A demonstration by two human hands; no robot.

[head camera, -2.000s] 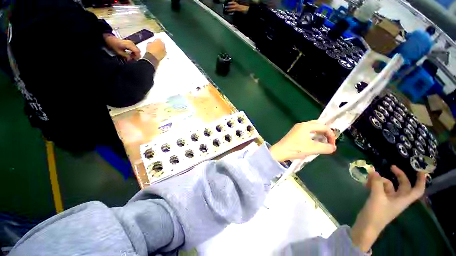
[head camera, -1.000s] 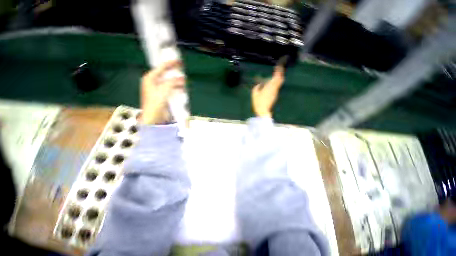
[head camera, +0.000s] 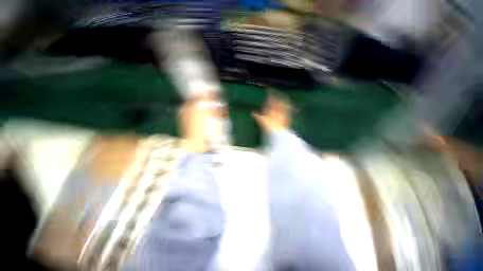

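The frame is strongly blurred. My left hand (head camera: 203, 119) is around the lower part of a long off-white perforated tray (head camera: 189, 66), which stands up and leans away over the green belt. My right hand (head camera: 276, 113) is over the belt, to the right of my left hand. Its fingers are too blurred to tell whether they hold anything. A second perforated tray (head camera: 135, 198) lies on the bench to the left of my left sleeve.
A green conveyor belt (head camera: 328, 114) crosses behind my hands. Blurred rows of dark, silver-topped parts (head camera: 280, 47) stand beyond it. A white sheet (head camera: 243, 211) lies between my sleeves. A pale upright (head camera: 418, 114) is at the right. Part of another person's arm (head camera: 437, 140) seems to show at right.
The view has swung from the left to straight ahead, then shifted slightly and blurred more. The tray remains in my left hand. The ring seen earlier by my right fingers cannot be made out.
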